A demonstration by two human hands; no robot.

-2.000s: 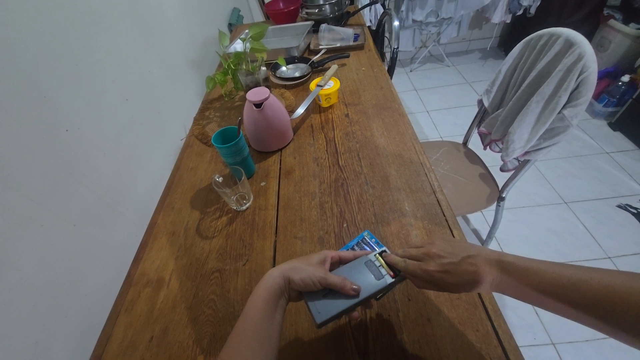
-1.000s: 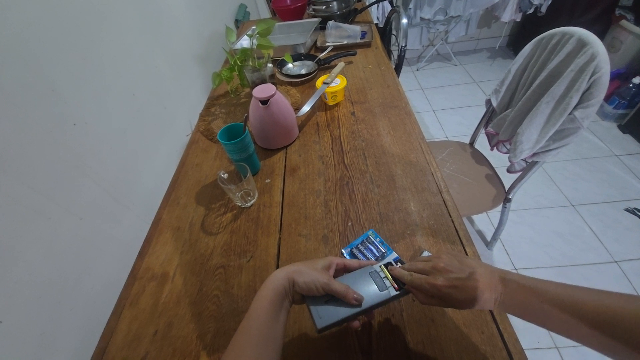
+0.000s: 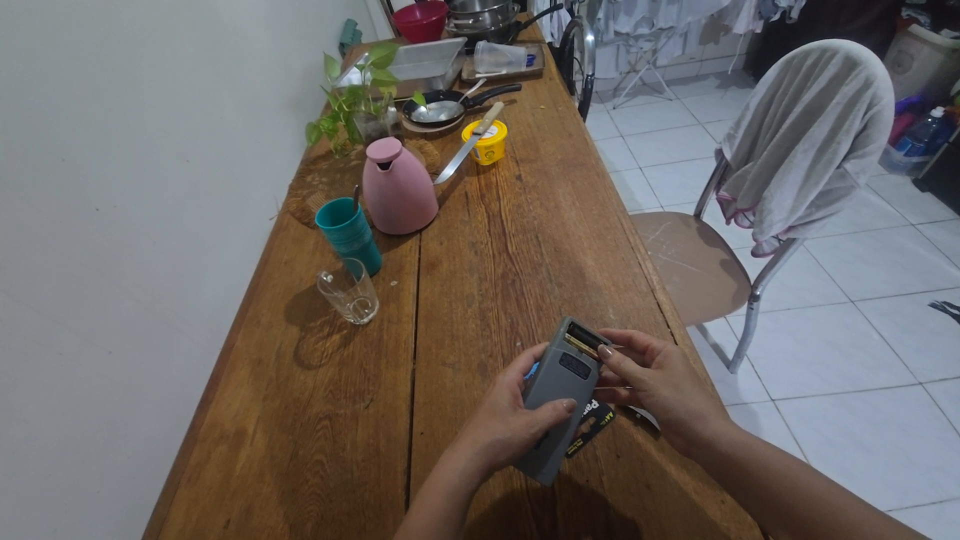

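Note:
A grey handheld device, its battery compartment uncovered at the upper end, is tilted above the wooden table. My left hand grips its body, thumb across the face. Inside the compartment lies a battery with a gold-coloured band; a dark gap shows beside it. My right hand has thumb and fingers at the compartment's right edge, touching the battery end; whether it holds anything is unclear. Beneath the device, a black and blue battery package with writing shows in part. A pale curved piece lies partly under my right hand.
On the wooden table stand a glass mug, a teal cup, a pink thermal jug and a yellow tub with a knife across it. Pans and a plant are farther back. A cloth-draped chair stands at right.
The device has turned to a steeper angle in my left hand. The blue package, seen beyond the device before, is now mostly hidden. My right hand's fingers have spread around the compartment end.

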